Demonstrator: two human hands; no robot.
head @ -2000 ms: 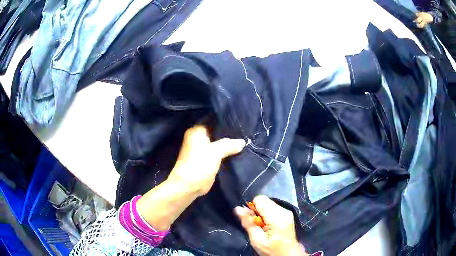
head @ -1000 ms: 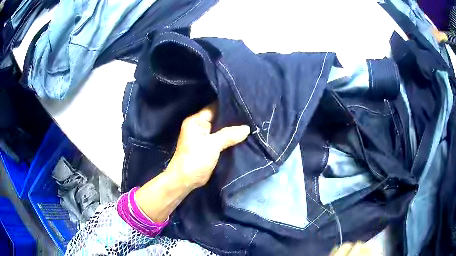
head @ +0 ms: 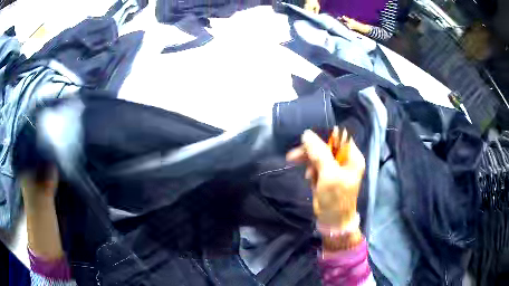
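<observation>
A dark navy denim garment [head: 167, 223] with pale blue inside lies across the near table, its upper part stretched and blurred. My left hand [head: 42, 181] is at the far left, blurred and partly hidden by the cloth bunched at its fingers, which it grips. My right hand [head: 335, 173] is right of centre, above the garment, with the orange thread snips [head: 338, 146] held in it. Its thumb and index finger are raised near a navy cuff [head: 303, 116]. The snips' blades cannot be made out.
Other denim garments [head: 413, 167] are heaped at the right, and more pale and navy ones [head: 83, 44] at the left. The white table [head: 240, 61] shows behind. Across it is a person in purple [head: 357, 11] with striped sleeves, hands near denim. Dark garments hang at the far right.
The view has turned right. My left hand has moved far left, pulling cloth with it. My right hand has risen from the lower edge to beside the cuff.
</observation>
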